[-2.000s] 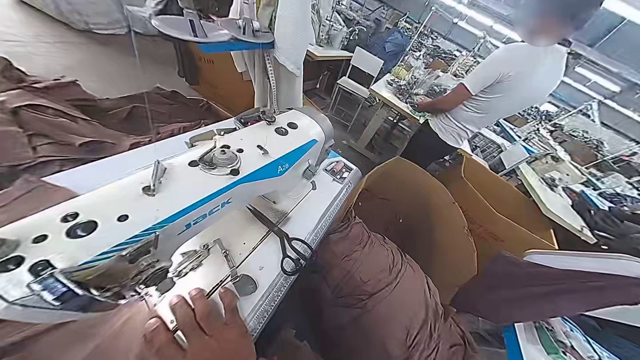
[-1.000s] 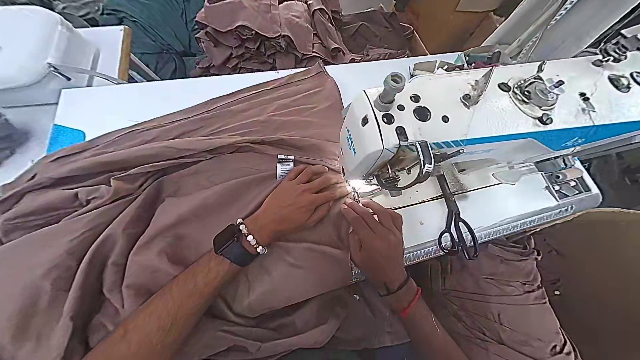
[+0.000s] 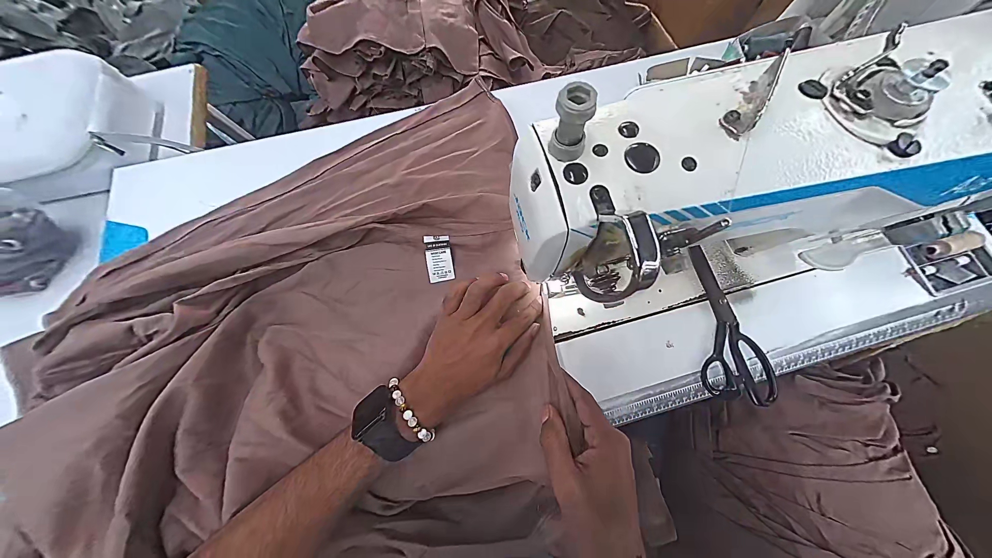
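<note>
A brown fabric garment [image 3: 310, 341] is spread over the white table, its right edge at the needle area of a white and blue Jack sewing machine [image 3: 744, 178]. My left hand [image 3: 477, 349], with a watch and a beaded bracelet at the wrist, lies flat on the cloth just left of the presser foot, which is partly hidden. Nearer the body, my right hand [image 3: 593, 465] pinches the garment's edge between thumb and fingers. A white care label [image 3: 439, 260] shows on the cloth above my left hand. Black-handled scissors [image 3: 732, 341] rest on the machine bed.
More brown fabric [image 3: 821, 465] hangs below the table's front edge at the right. Behind the table lie a brown ruffled fabric pile [image 3: 395, 54] and dark green cloth [image 3: 240, 62]. A measuring tape [image 3: 775, 364] runs along the front edge. At the left stands another white machine [image 3: 54, 108].
The view has swung far left since the oldest frame. Since one second ago, my right hand has moved from beside the needle toward the body, along the garment's edge.
</note>
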